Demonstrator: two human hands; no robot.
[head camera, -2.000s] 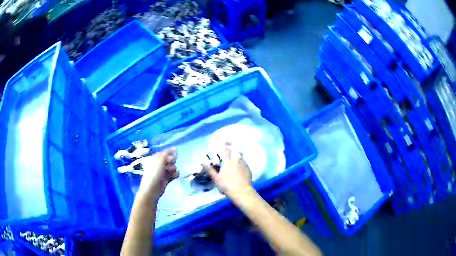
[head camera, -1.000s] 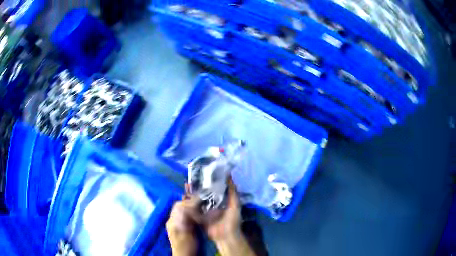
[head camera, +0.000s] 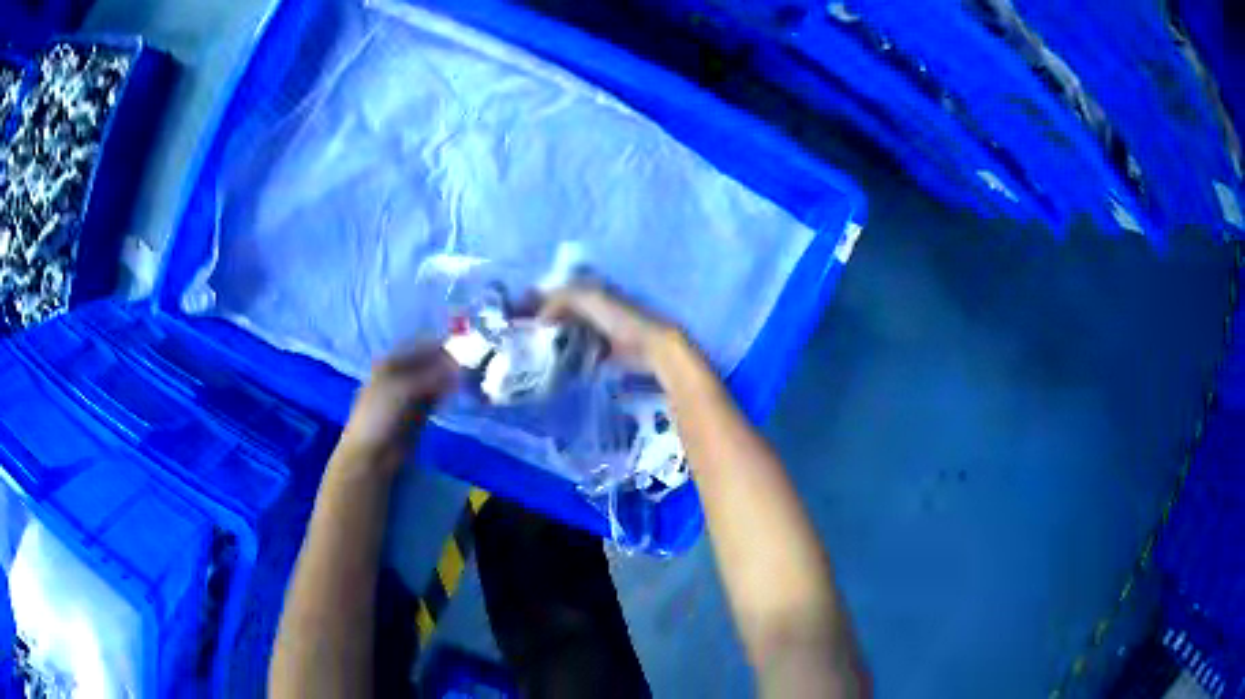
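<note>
The blue packing crate (head camera: 819, 205) lies before me, lined with pale milky film (head camera: 451, 150). A bagged white-and-black unit (head camera: 516, 366) with a small red spot is between my hands, low over the crate's near part. My left hand (head camera: 407, 389) is at its left side, blurred; its grip is unclear. My right hand (head camera: 601, 325) is on its upper right side with fingers bent over the clear film. Another bagged unit (head camera: 658, 451) lies in the crate's near right corner, partly behind my right forearm.
The working crate (head camera: 82, 574) is at lower left beside stacked blue crates (head camera: 178, 410). A bulk crate of jumbled units (head camera: 55, 178) is at upper left. Full blue crate stacks (head camera: 956, 123) rise at upper right. Yellow-black tape (head camera: 451, 567) and a dark leg (head camera: 553, 601) show below.
The view has swung from the working crate to the packing crate and come closer. The bagged unit has moved from in front of the crate's near edge to over its lining. My hands have spread apart.
</note>
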